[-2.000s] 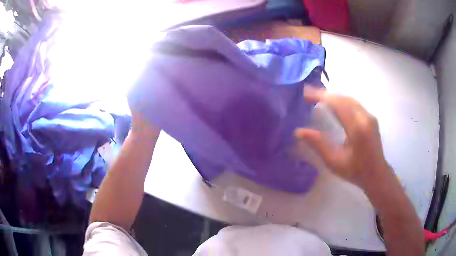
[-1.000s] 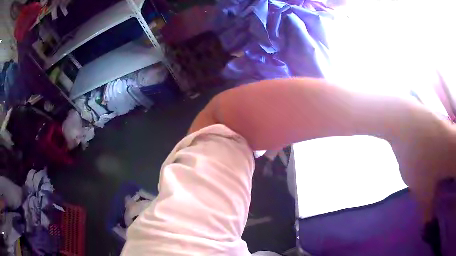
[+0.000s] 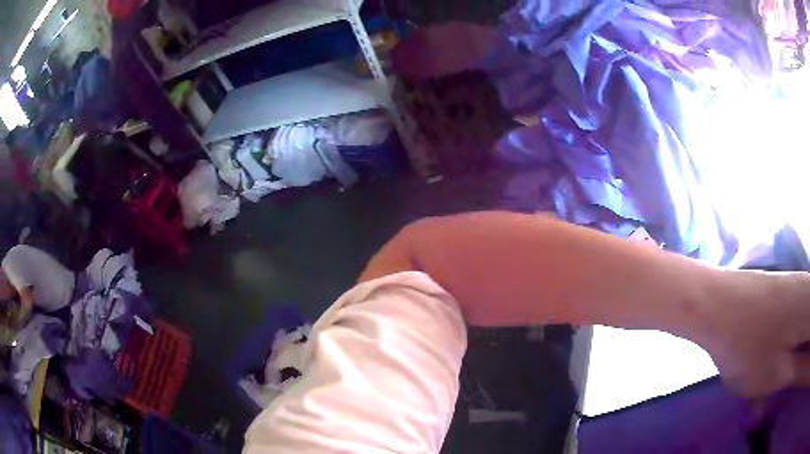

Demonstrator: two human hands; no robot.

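My left hand (image 3: pixel 768 332) is at the right edge, cut off by the picture's rim, at the end of my bent left arm. It is over the blue-purple fabric piece (image 3: pixel 662 424), which lies on the white pressing table (image 3: pixel 644 363) at the lower right. A thin dark line runs along the fabric's upper edge. The fingers are partly out of the picture, so I cannot tell whether they grip the cloth. My right hand is not in view. A heap of blue-purple fabric (image 3: pixel 613 124) hangs at the upper right, beyond my forearm.
A metal shelf unit (image 3: pixel 293 99) stands at the upper left, with folded white cloths (image 3: pixel 302 152) low in it. A red-orange basket (image 3: pixel 153 368) and pale cloth pieces (image 3: pixel 105 297) are at the lower left. A blue and white bundle (image 3: pixel 282 355) lies on the dark floor (image 3: pixel 293 244).
The view has swung from the table to the floor and shelves on the left. Over the last second the shelves and heap moved right in the picture. My right hand has left the view.
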